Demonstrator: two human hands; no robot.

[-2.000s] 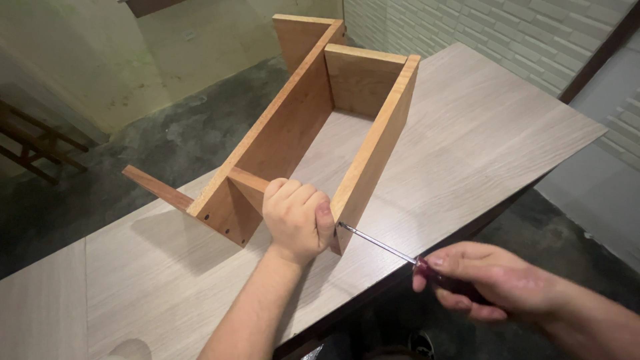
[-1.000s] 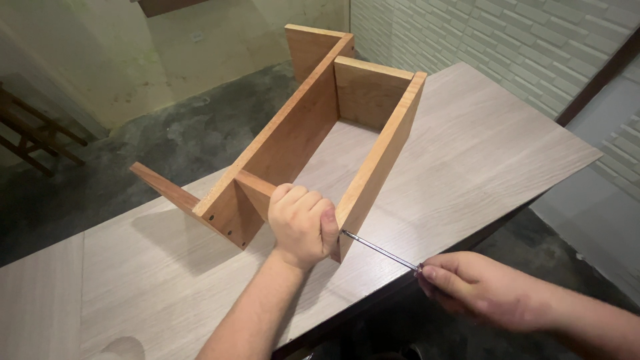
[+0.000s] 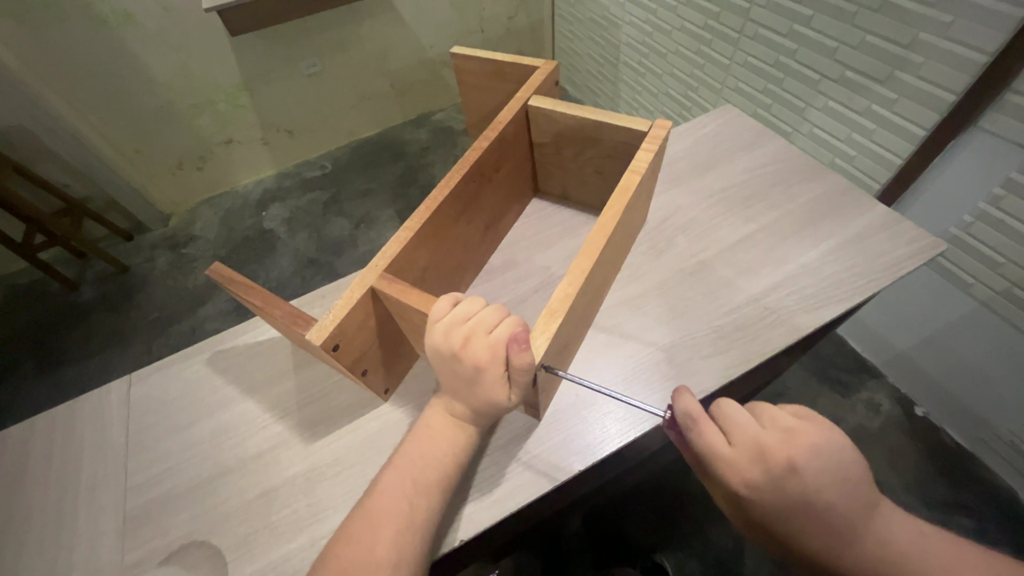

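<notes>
A wooden shelf frame (image 3: 448,216) of joined boards stands on the light wood-grain table. My left hand (image 3: 480,356) grips the near cross board (image 3: 404,300), close to where it meets the right-hand long board (image 3: 604,248). My right hand (image 3: 780,464) is closed around the handle of a screwdriver (image 3: 608,392), whose metal shaft points left. Its tip meets the near end of the right-hand board, beside my left thumb. The handle is mostly hidden in my fingers. Dark screw holes or screw heads show at the near end of the left-hand long board.
The table (image 3: 760,208) reaches to the right, with its near edge under my forearms. A seam crosses its left part. A wooden stool (image 3: 56,216) stands on the dark floor at the far left. A white textured wall (image 3: 784,72) rises behind the table.
My right hand has shifted its hold on the screwdriver; fingers that were curled beneath the handle now wrap over it. My left hand keeps its grip on the frame.
</notes>
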